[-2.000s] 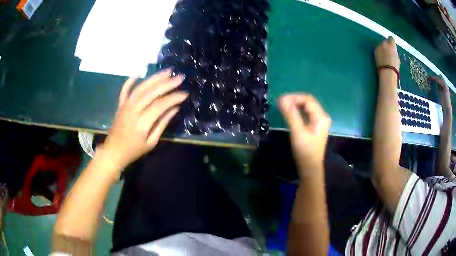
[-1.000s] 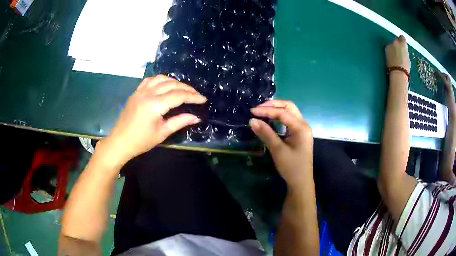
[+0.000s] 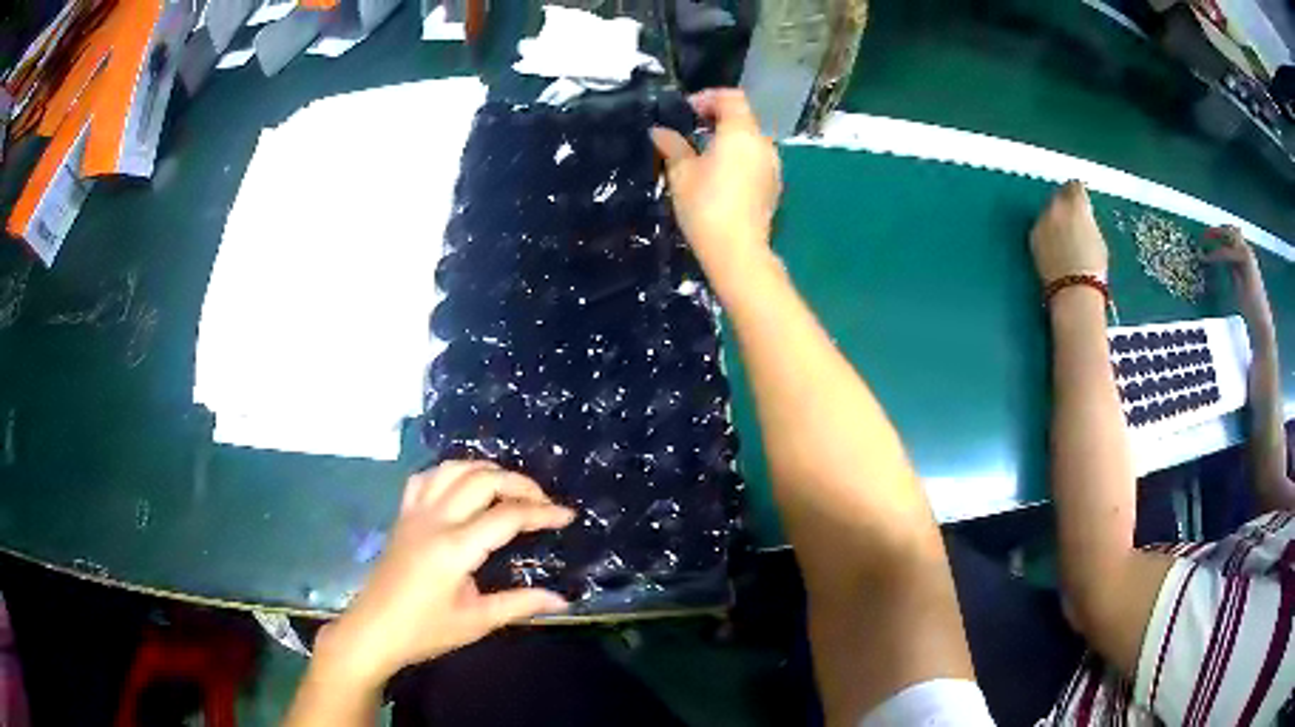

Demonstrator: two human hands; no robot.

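A glossy, bumpy black rectangle of round parts in rows (image 3: 582, 355) lies on the green bench in front of me, its near end at the bench edge. My left hand (image 3: 462, 554) rests at its near left corner, fingers bent over it; whether it grips anything cannot be told. My right hand (image 3: 722, 171) is at the far right corner of the black rows, thumb and forefinger near the edge; what they hold, if anything, is hidden. A flat white stack (image 3: 334, 270) lies along the left side of the black rows.
Orange, white and grey cartons (image 3: 121, 100) lie at the far left. A crumpled white scrap (image 3: 585, 50) is beyond the black rows. At right, a neighbour's arms (image 3: 1086, 426) reach near a white tray with black discs (image 3: 1233, 369) and scattered small parts (image 3: 1165, 256). A red stool is below left.
The view has shifted so more of the far bench shows. My right hand has moved from the near end of the black rows to the far right corner. My left hand stays near the near left corner.
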